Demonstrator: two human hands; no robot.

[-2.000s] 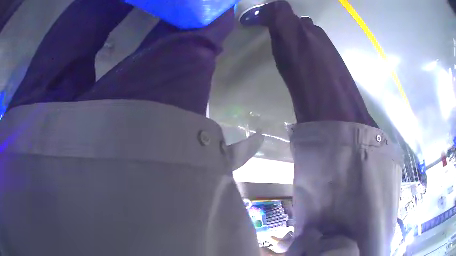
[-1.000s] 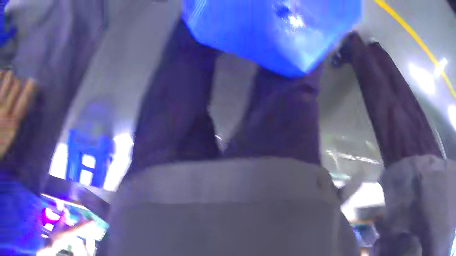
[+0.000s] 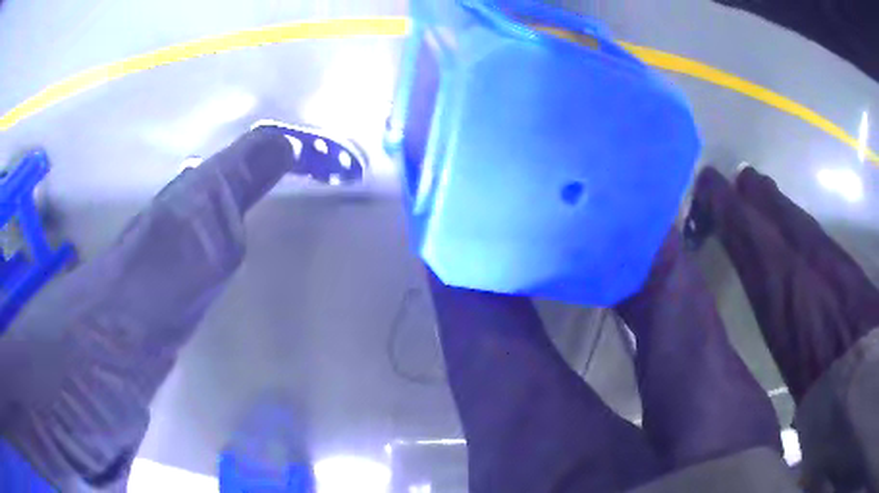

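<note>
Neither my left hand nor my right hand is in view. The bright blue plastic stool (image 3: 511, 183) is nearest the view's upper middle. Its square seat has a small dark hole, and one side shows at its left. Legs in dark trousers (image 3: 530, 385) are just below the stool and partly hidden by it. I cannot tell whose legs they are. No workpiece or tool shows.
Grey shiny floor (image 3: 308, 289) with a curved yellow line (image 3: 241, 40). At left, a trousered leg (image 3: 145, 308) ends in a dark, white-spotted shoe (image 3: 323, 159). Another dark leg (image 3: 790, 260) is at right. A blue frame (image 3: 34, 231) stands at the left edge.
The view has swung over the floor. The blue stool shows much more fully. The bare hand at the left edge and the pale garment filling the bottom have mostly left the picture.
</note>
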